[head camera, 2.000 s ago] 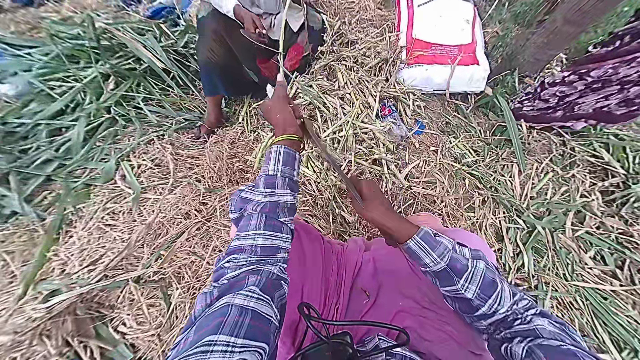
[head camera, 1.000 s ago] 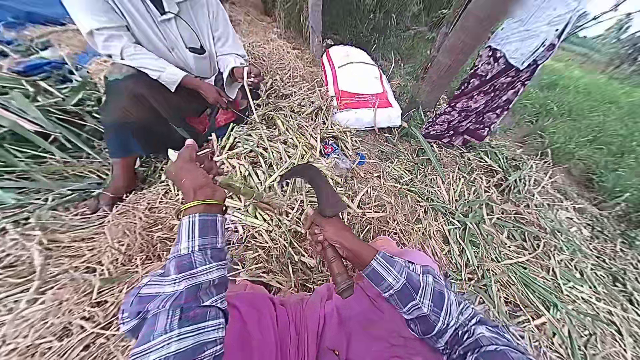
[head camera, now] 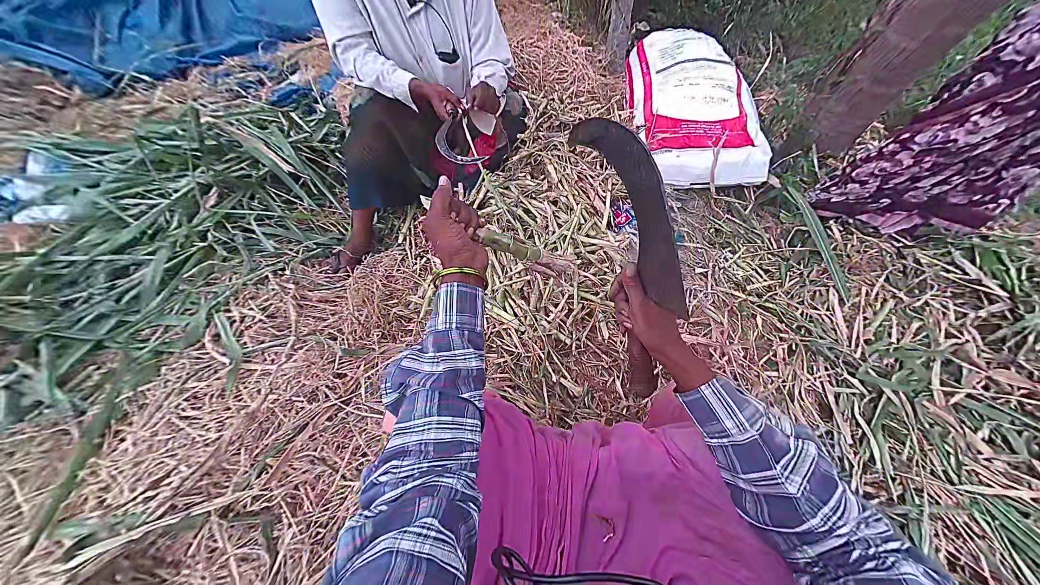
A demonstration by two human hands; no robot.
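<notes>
My left hand [head camera: 455, 231] is closed around a short green cane stalk [head camera: 510, 244], whose frayed root end points right, towards the blade. A pale cut end shows at the hand's other side. My right hand [head camera: 647, 317] grips the wooden handle [head camera: 641, 367] of a sickle-like billhook, its broad dark curved blade [head camera: 650, 215] upright and hooked to the left at the top. Blade and stalk are apart. Beneath both hands lies a heap of cut stalk pieces [head camera: 561, 325].
Opposite me a person in a white shirt [head camera: 374, 49] sits holding a curved sickle [head camera: 457, 150]. A white and red sack [head camera: 703, 106] stands beyond the blade. Long green leaves [head camera: 179, 219] lie left; a wooden post [head camera: 886, 69] and patterned cloth [head camera: 951, 138] are at right.
The billhook was low and angled between my hands two seconds ago; its blade now stands upright at the right, apart from my left hand. The view has shifted.
</notes>
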